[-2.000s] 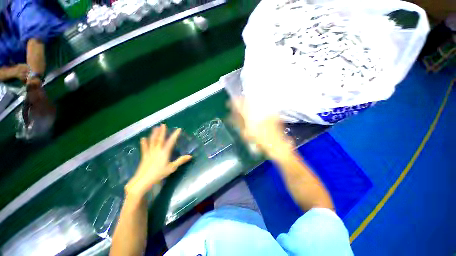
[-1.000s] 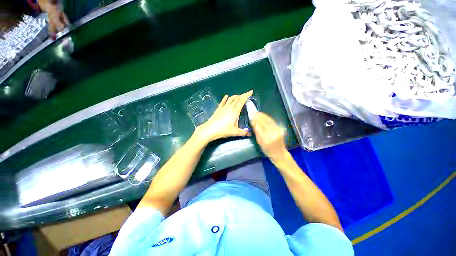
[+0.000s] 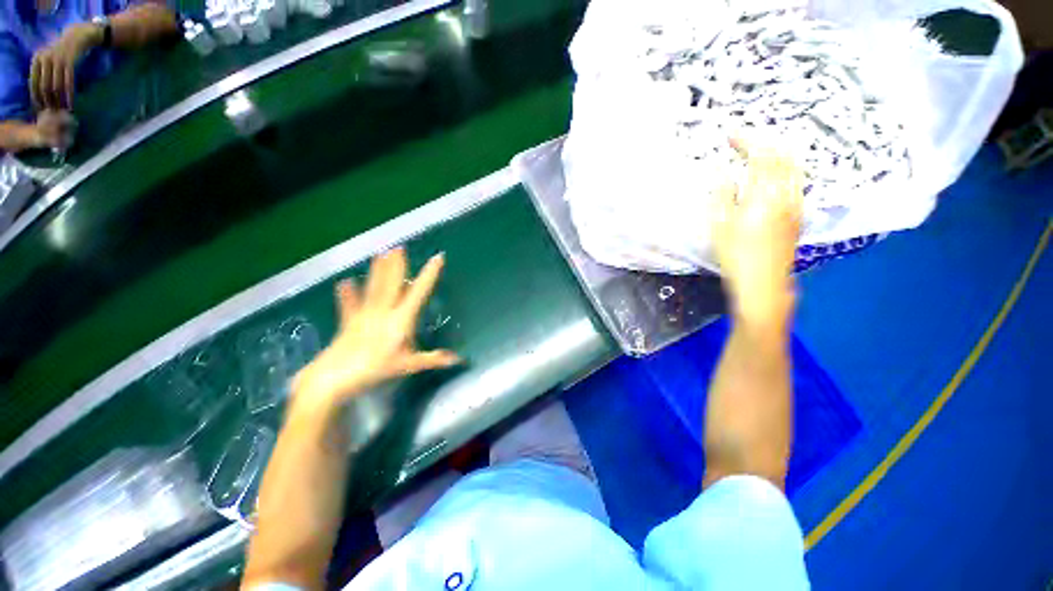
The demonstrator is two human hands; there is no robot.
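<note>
My left hand (image 3: 375, 329) is spread with fingers apart over the green work surface. A clear blister tray (image 3: 433, 314) shows partly under and beside its fingers. More clear blister trays (image 3: 271, 358) lie to its left, and one (image 3: 240, 468) lies nearer the front edge. My right hand (image 3: 760, 214) is blurred and over the near side of the white bulk bag (image 3: 641, 173), at the heap of white parts (image 3: 797, 87). Its fingertips blend into the white, so whether it holds a part cannot be seen.
A stack of nested trays (image 3: 104, 520) lies at the lower left. A grey metal plate (image 3: 629, 303) is under the bag. The pale rail (image 3: 289, 294) separates the conveyor belt (image 3: 346, 173), which carries clear packs. A person in blue is at upper left.
A second ago both hands were together at a tray with a white part. My right hand has moved right to the bag, and my left hand has opened wide. The view has shifted.
</note>
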